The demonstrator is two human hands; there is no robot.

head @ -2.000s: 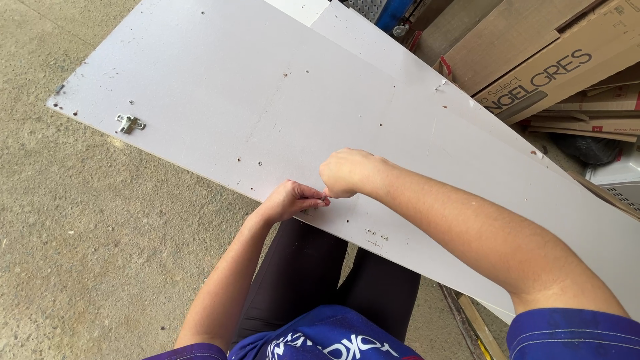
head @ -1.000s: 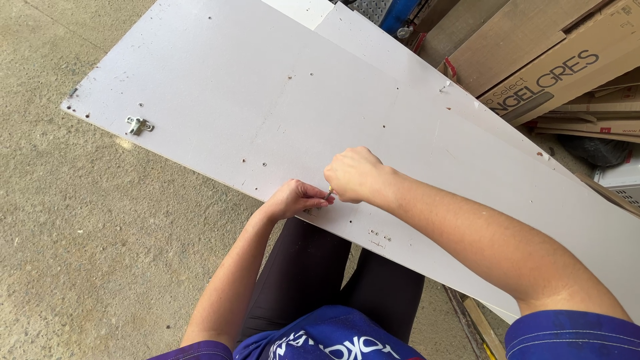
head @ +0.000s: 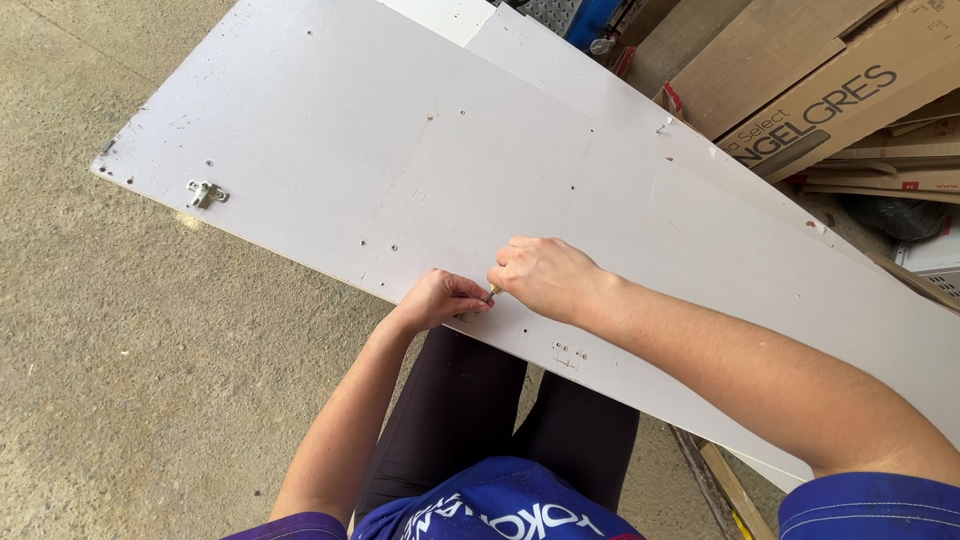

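Note:
A long white panel (head: 480, 187) with small screw holes lies across my lap. My right hand (head: 551, 281) is closed around the handle of a screwdriver (head: 493, 293), whose short visible shaft slants down to the left. My left hand (head: 444, 300) rests at the panel's near edge, its thumb and fingertips pinched at the tip of the shaft. Whatever lies between those fingertips is too small to tell. Beside them, a bit of metal (head: 466, 318) shows on the panel. A metal hinge plate (head: 206, 194) sits near the panel's left end.
Cardboard boxes (head: 817, 97) bearing print are stacked at the upper right, close to the panel's far edge. Another white panel (head: 525, 45) lies under the first. Wooden strips (head: 724, 480) lie on the rough concrete floor (head: 187, 360) at the lower right.
Both hands stay at the same spot on the panel. The right hand has turned slightly, and the yellowish end of the screwdriver handle now shows below it.

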